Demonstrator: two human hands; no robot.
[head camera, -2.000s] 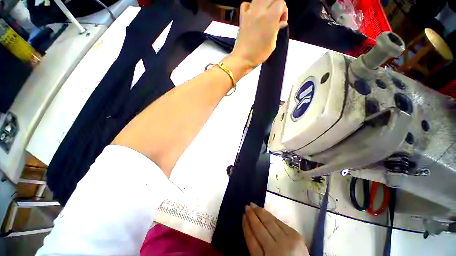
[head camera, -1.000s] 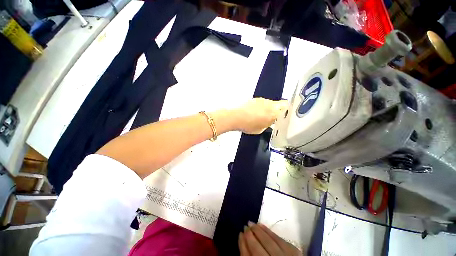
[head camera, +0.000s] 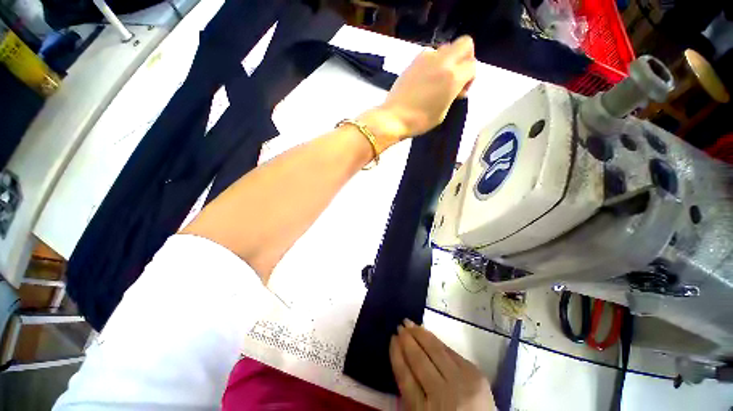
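Observation:
A black fabric strip (head camera: 398, 249) lies lengthwise on the white table, left of the needle area of the off-white sewing machine (head camera: 514, 177). My left hand (head camera: 430, 88), with a gold bracelet at the wrist, grips the strip's far end with bent fingers. My right hand (head camera: 440, 368) lies on the strip's near end, fingers together and flat at its right edge, partly cut off by the bottom of the picture. The presser foot and needle are mostly hidden under the machine head.
Overlapping black cut pieces (head camera: 173, 152) lie on the table at left. Red and black scissors (head camera: 601, 323) lie under the machine arm. A narrow dark tape (head camera: 509, 369) hangs over the front edge. A red crate (head camera: 608, 44) and dark cloth are behind.
My left hand has moved from beside the machine head to the strip's far end. It was higher still two seconds ago. My right hand has stayed near the strip's near end.

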